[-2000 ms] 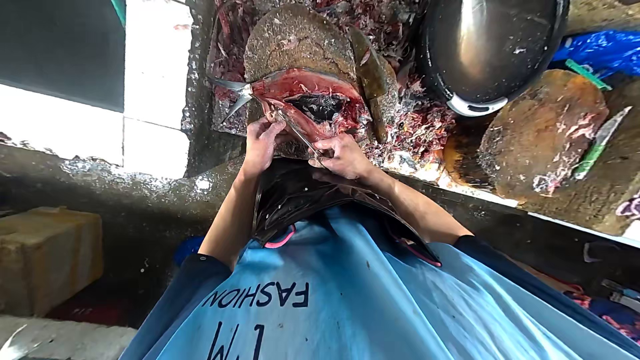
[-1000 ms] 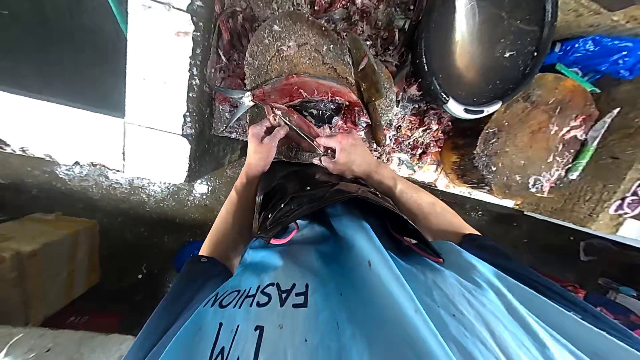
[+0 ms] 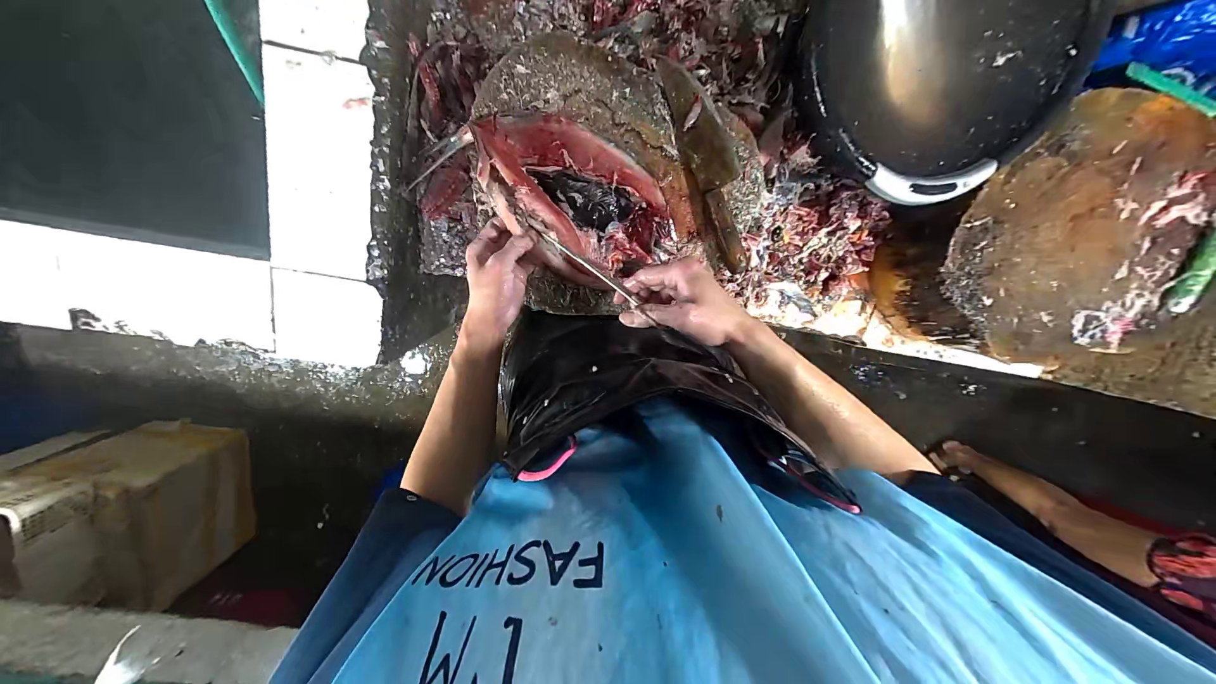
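Observation:
A large fish, cut open along the belly, lies on a round chopping block with its tail towards the left. Red flesh lines the cut, and a dark membrane shows inside the cavity. My left hand pinches the near belly flap close to the tail. In my right hand is a thin knife, its narrow blade lying along the near edge of the cut and pointing up and left. Part of the handle is hidden by my fingers.
Fish scraps surround the block. A black basin with a pale handle stands at the upper right, near another round chopping block that bears a green-handled tool. White tiles lie left, a taped box lower left. Another person's leg shows lower right.
Another person's leg has come into view at the lower right. Both hands stay at the near belly flap, with the knife still in my right hand.

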